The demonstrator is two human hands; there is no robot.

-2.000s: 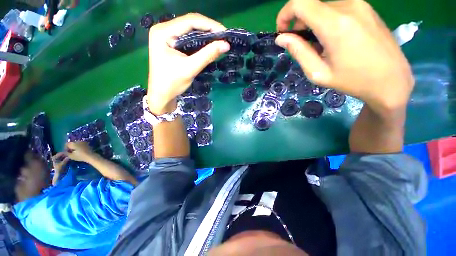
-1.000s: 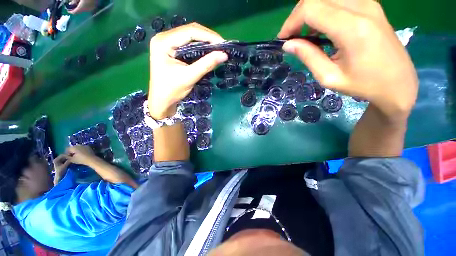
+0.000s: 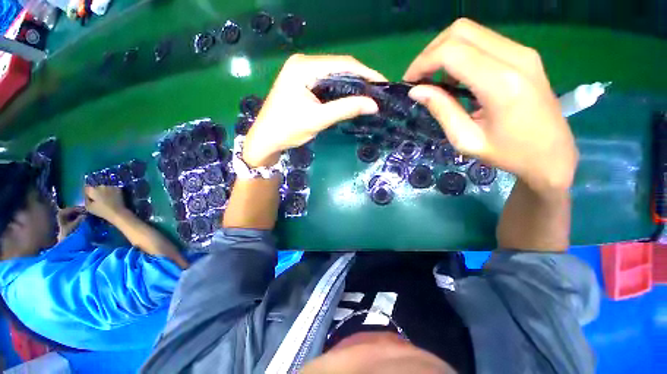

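Observation:
My left hand grips the left end of a clear plastic tray of black discs, held tilted above the bench. My right hand is at the tray's right end, thumb and forefinger pinched close together; its other fingers hide what they touch, and a thin dark edge shows between them. Below the hands, a loose pile of black ringed discs lies on the green bench, partly on shiny clear film.
Filled trays of discs lie to the left. Spaced discs lie along the far strip. A white bottle lies right. A red bin is below the right edge. A co-worker in blue works at left.
The view has shifted. Both hands appear lower and closer together, and the held tray is tilted differently. The spaced discs on the far strip appear farther right.

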